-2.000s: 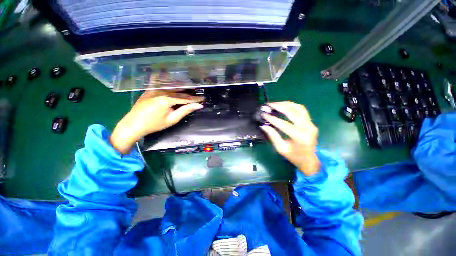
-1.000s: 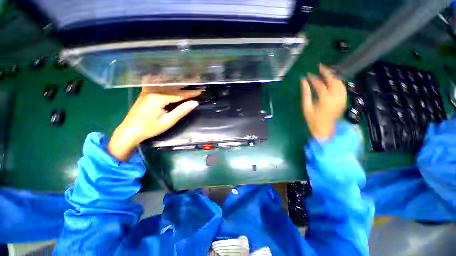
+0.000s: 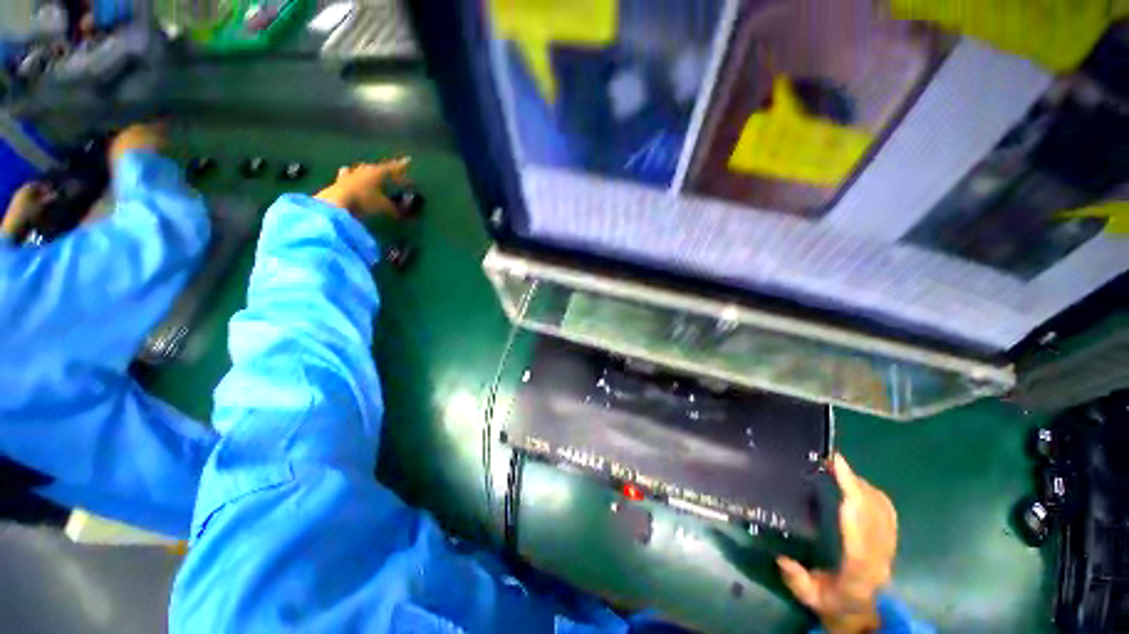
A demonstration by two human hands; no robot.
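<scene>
My left hand (image 3: pixel 367 190) is stretched out to the far left of the bench, its fingers at a small black housing (image 3: pixel 406 202). I cannot tell whether they grip it. A second black housing (image 3: pixel 397 255) lies just below. My right hand (image 3: pixel 857 547) is at the front right corner of the black fixture base (image 3: pixel 693 434), thumb and fingers apart, with no housing visible in it. The red indicator (image 3: pixel 633 492) shows on the base's front edge. The clear guard (image 3: pixel 743 341) covers the rear of the base, and the nest is not clearly seen.
The work instruction board (image 3: pixel 792 229) stands above the guard. More housings (image 3: pixel 254 166) lie at the far left, and several (image 3: pixel 1038 519) lie by the parts tray (image 3: pixel 1102 520) at right. A neighbour's blue sleeve (image 3: pixel 87 310) and hands are at left. A cable (image 3: pixel 511 495) runs beside the base.
The view has turned left. My left hand has left the fixture for the loose housings at far left. My right hand has moved from beside the tray back to the base's right corner.
</scene>
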